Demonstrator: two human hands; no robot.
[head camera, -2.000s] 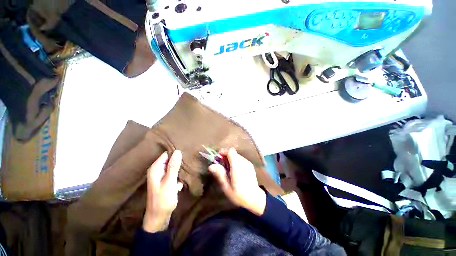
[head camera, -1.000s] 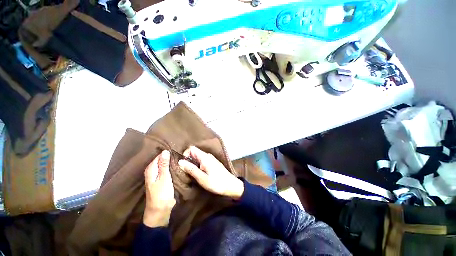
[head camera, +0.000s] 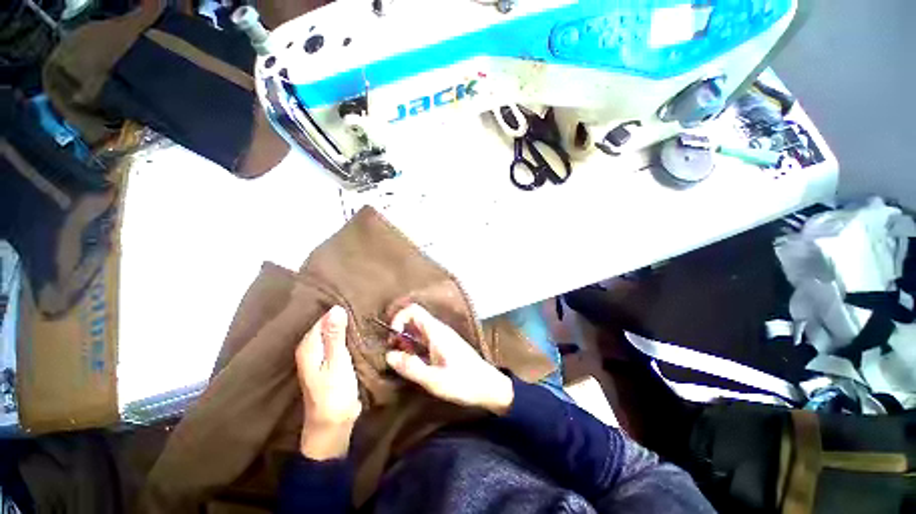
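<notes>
A brown cloth garment (head camera: 377, 256) lies from the front edge of the white table down over my lap, with a seam line between my hands. My left hand (head camera: 327, 376) pinches the cloth just left of the seam. My right hand (head camera: 447, 361) holds a small dark reddish pointed tool (head camera: 409, 341), likely snips or a seam ripper. Its thin tip points left toward the seam, above the cloth. Whether the tip touches the thread is too small to tell.
The white and blue sewing machine (head camera: 442, 90) stands behind the cloth. Black-handled scissors (head camera: 539, 166) lie under its arm, with a grey disc (head camera: 687, 159) farther right. A cardboard box (head camera: 70, 351) and dark cloth pieces (head camera: 191, 95) are at left; white scraps (head camera: 844, 261) are at right.
The right hand moved in to the seam, then back right a little, and the tool shows again between its fingers. The left hand stays on the cloth. The view shifted slightly.
</notes>
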